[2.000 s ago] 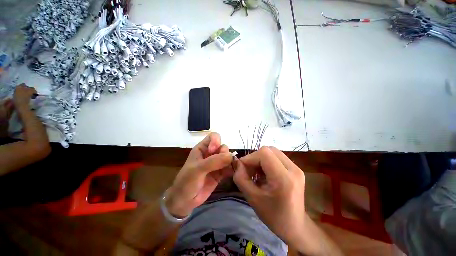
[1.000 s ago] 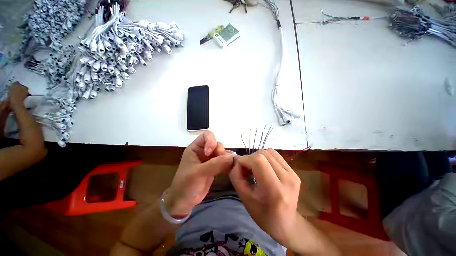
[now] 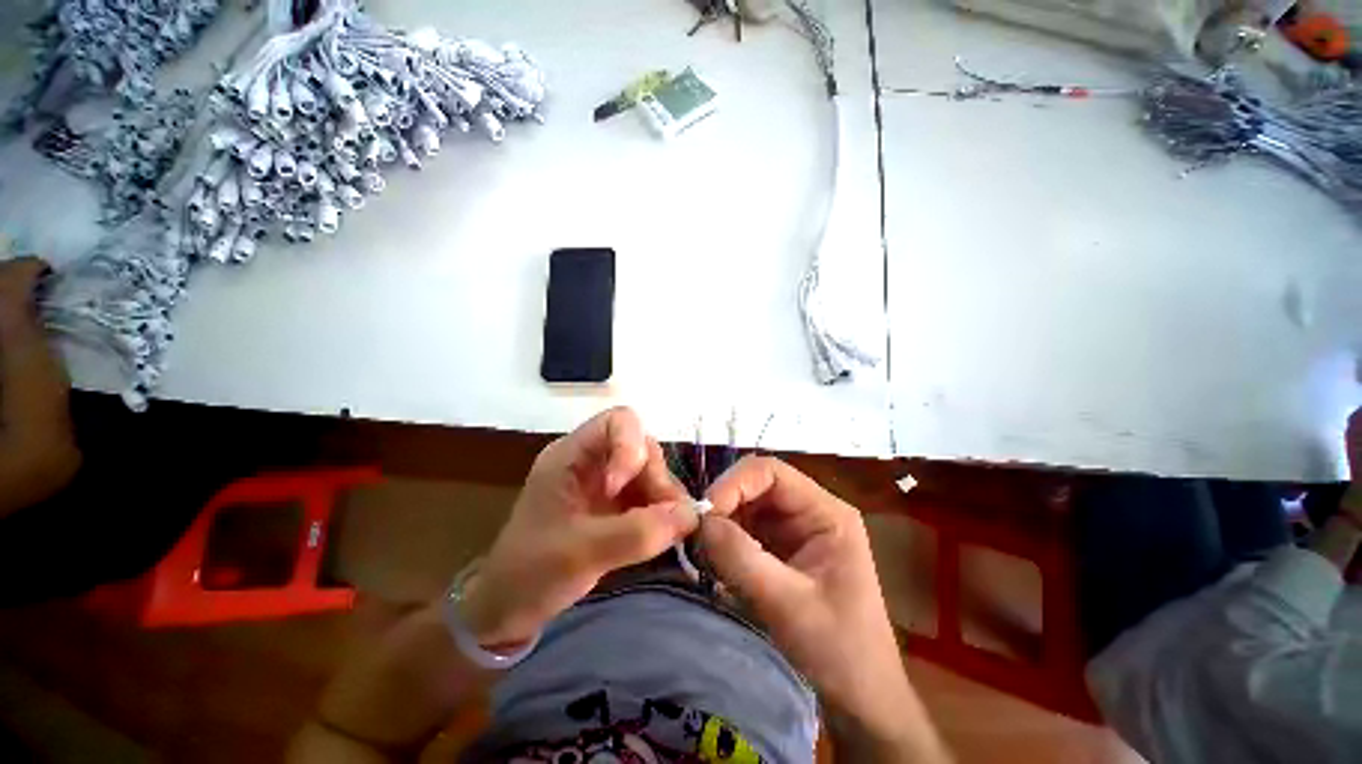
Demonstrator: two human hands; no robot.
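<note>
My left hand [image 3: 586, 515] and my right hand [image 3: 792, 560] meet over my lap, just below the table edge. A tiny white piece [image 3: 701, 508], perhaps a connector housing, is pinched between the fingertips of both hands. Thin dark and coloured wire leads [image 3: 701, 448] fan up behind the fingertips. A short white cable part [image 3: 687, 561] hangs below the left fingertips. The fingers hide where the wires meet the white piece.
The table [image 3: 717, 314] holds a black smartphone [image 3: 580, 315], a white-green packet [image 3: 677, 103], a white cable harness [image 3: 831, 239], a large cable heap [image 3: 284, 135] and a wire bundle [image 3: 1255, 127]. Red stools [image 3: 254, 545] stand either side. Other people's arms show at both edges.
The view has shifted slightly, so table items sit further left. My hands are a little lower and my right fingers are more spread. The fanned leads look shorter above the fingers; more white cable shows below.
</note>
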